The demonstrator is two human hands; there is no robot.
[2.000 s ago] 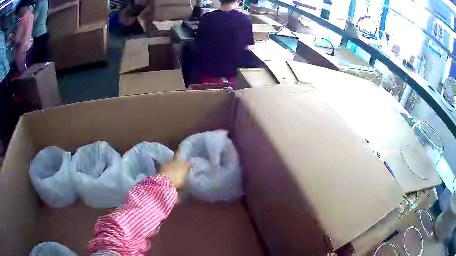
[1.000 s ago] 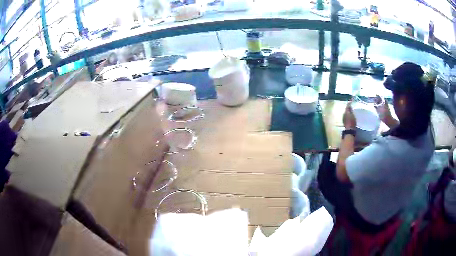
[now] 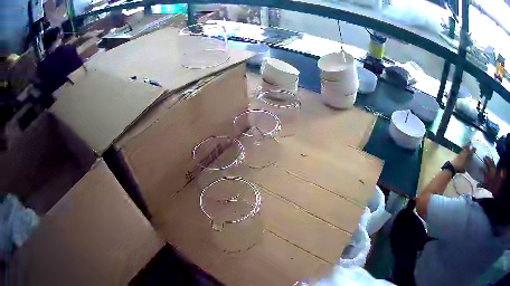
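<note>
Neither of my hands shows in the current view. Nearest in front lies a cardboard-covered table (image 3: 313, 184) with several thin wire rings (image 3: 230, 201) spread over its left part. White crinkly wrapping, blurred, shows at the left edge (image 3: 15, 220) beside a brown carton flap (image 3: 89, 229). More white material (image 3: 346, 276) is cut off by the bottom edge. White wrapped pots (image 3: 355, 246) stand low beside the table's right side.
A closed carton (image 3: 184, 111) stands left of the table, with small pliers (image 3: 146, 81) on top. Stacked bare pots (image 3: 338, 81) stand at the table's back. A seated person (image 3: 464, 223) handles a pot at the right. A green-framed bench (image 3: 386, 42) runs behind.
My hand reached among wrapped pots in the carton two seconds ago and is out of view now. The view has swung right to the table. Large white sheets at the bottom have mostly left the picture.
</note>
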